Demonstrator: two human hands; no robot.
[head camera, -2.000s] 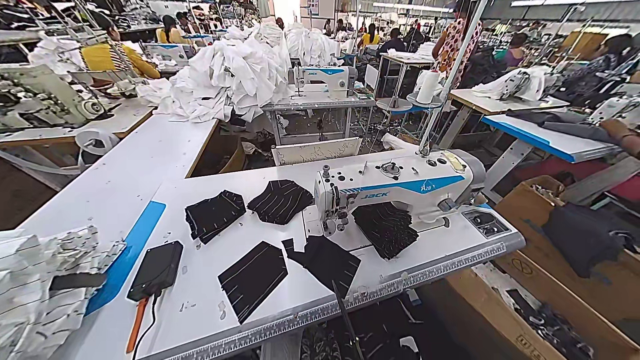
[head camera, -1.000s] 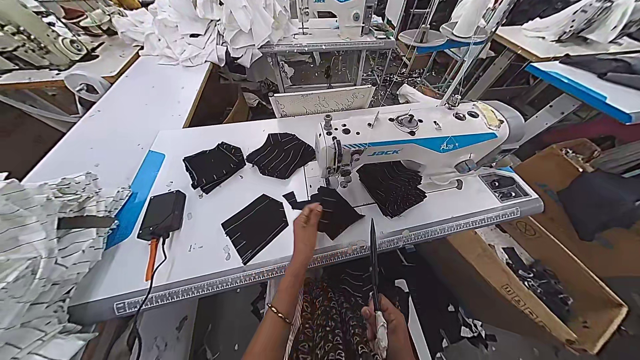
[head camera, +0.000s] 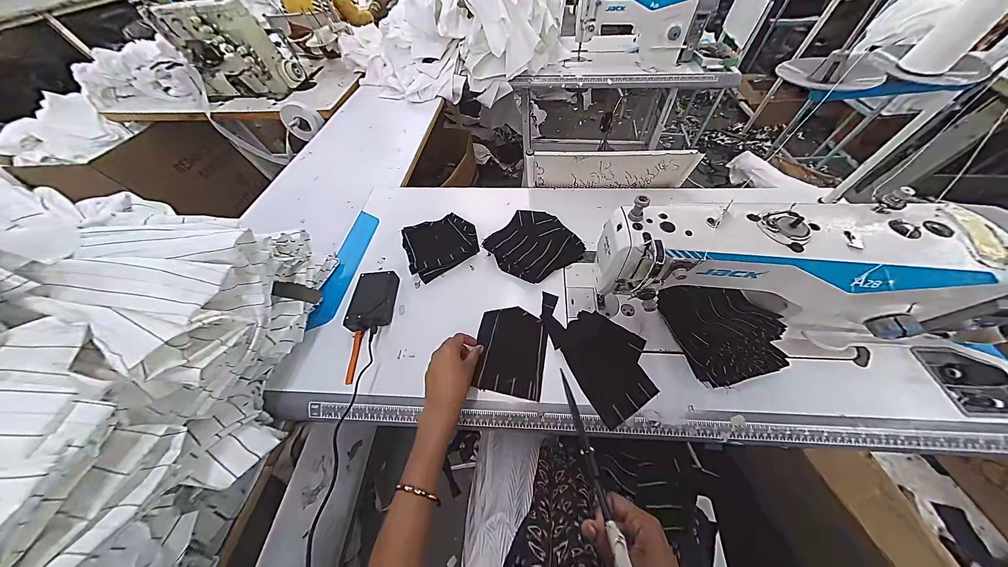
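Observation:
My left hand (head camera: 454, 370) touches the left edge of a black striped fabric piece (head camera: 510, 354) near the table's front, fingertips close together. My right hand (head camera: 630, 531), low at the front edge, holds a pair of long-bladed scissors (head camera: 584, 445), blades pointing up and away. Their tip lies between that piece and another black fabric piece (head camera: 610, 362). Farther back lie two more black pieces, one at left (head camera: 441, 246) and one beside it (head camera: 535, 246). A fanned stack of black striped pieces (head camera: 723, 335) rests by the sewing machine (head camera: 803, 256).
A black box (head camera: 372, 301) with a cable and an orange-handled tool (head camera: 354, 358) lie at left. White striped fabric (head camera: 134, 378) is heaped at far left. A ruler strip (head camera: 504, 417) runs along the table's front edge. Cardboard (head camera: 874, 504) stands below right.
My left hand has moved left, from the right-hand black piece to the edge of the left one. The scissors stay in my right hand. The view has turned left.

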